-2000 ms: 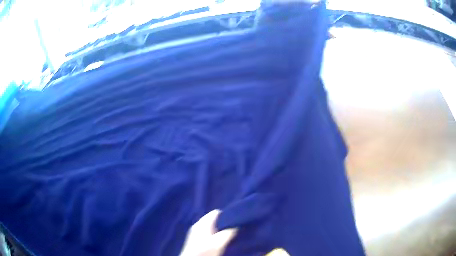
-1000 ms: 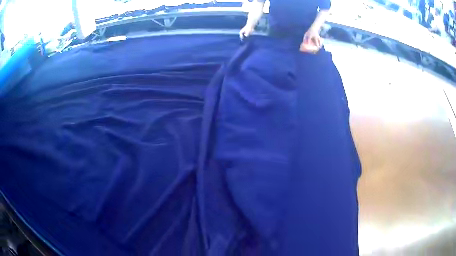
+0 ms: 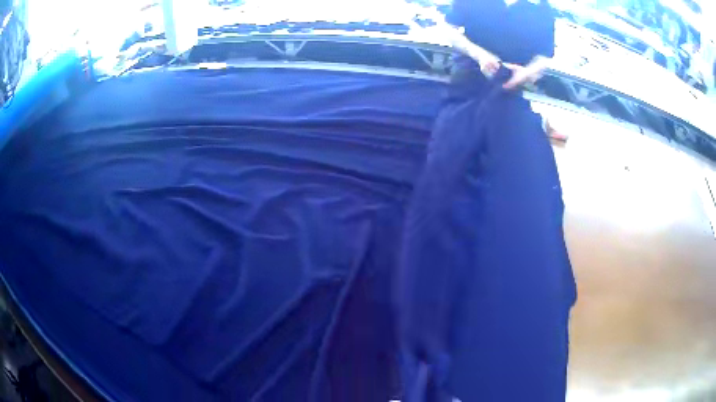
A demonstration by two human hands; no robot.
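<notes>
The dark blue fabric ply [image 3: 235, 180] covers most of the view, with many ripples at the left and middle. A bunched, folded band of it [image 3: 440, 204] runs from the far side to the bottom edge. Right of the band, a smooth blue strip [image 3: 518, 251] ends in a slightly wavy edge on the bare table. My left and right hands are not clearly seen; tiny pale slivers at the bottom edge beside the fold are too small to tell.
Across the table a person in dark clothing [image 3: 502, 31] holds the fold's far end with both hands. A small reddish block [image 3: 557, 137] lies near the fabric's far right corner. A bright blue roll [image 3: 39, 90] is at far left. The shiny brown tabletop [image 3: 644, 259] is at right.
The folded band has moved right and become narrower and more bunched. The other person's hands have come together on its far end. The reddish block has shifted right, out of that person's hand.
</notes>
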